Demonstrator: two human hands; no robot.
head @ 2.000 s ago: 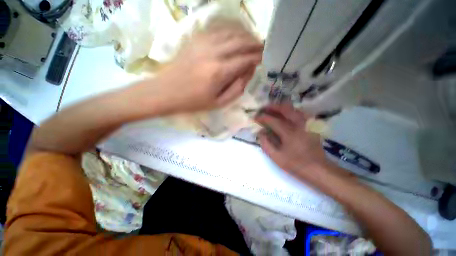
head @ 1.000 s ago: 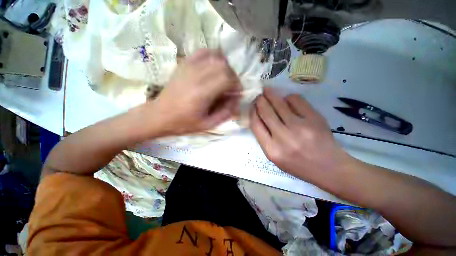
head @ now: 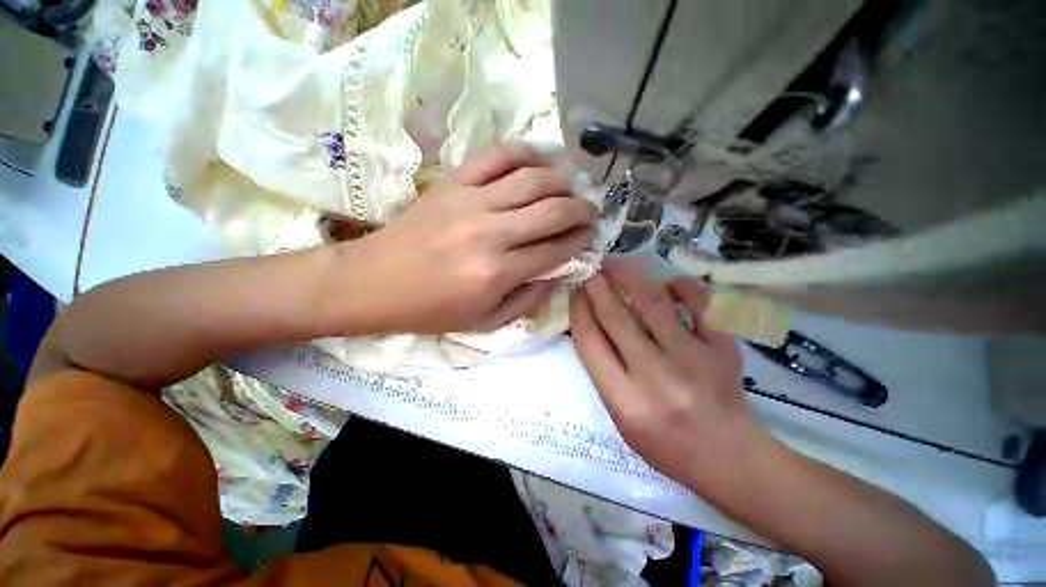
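Observation:
The cream floral garment [head: 281,126] is heaped on the table left of the needle, with a lace trim [head: 354,126] running down it. My left hand [head: 488,247] lies on the garment, its fingertips pressing the gathered edge beside the presser foot [head: 633,218]. My right hand [head: 665,367] is just in front of the presser foot, its fingertips at the cloth edge and holding it close to my left fingers. The exact pinch is hidden under the fingers. The sewing machine head [head: 791,138] covers the upper right.
Black thread snips [head: 828,369] lie right of my right hand, beside a cream ribbed knob [head: 743,315]. A dark flat rectangle [head: 85,124] lies at the far left. Floral cloth [head: 247,459] hangs below the table edge. A blue bin [head: 695,560] with cloth is at the lower right.
The view has shifted, and the machine head again covers more of the upper right. Both hands have moved up to the presser foot with the cloth edge. The garment's lace shows more clearly.

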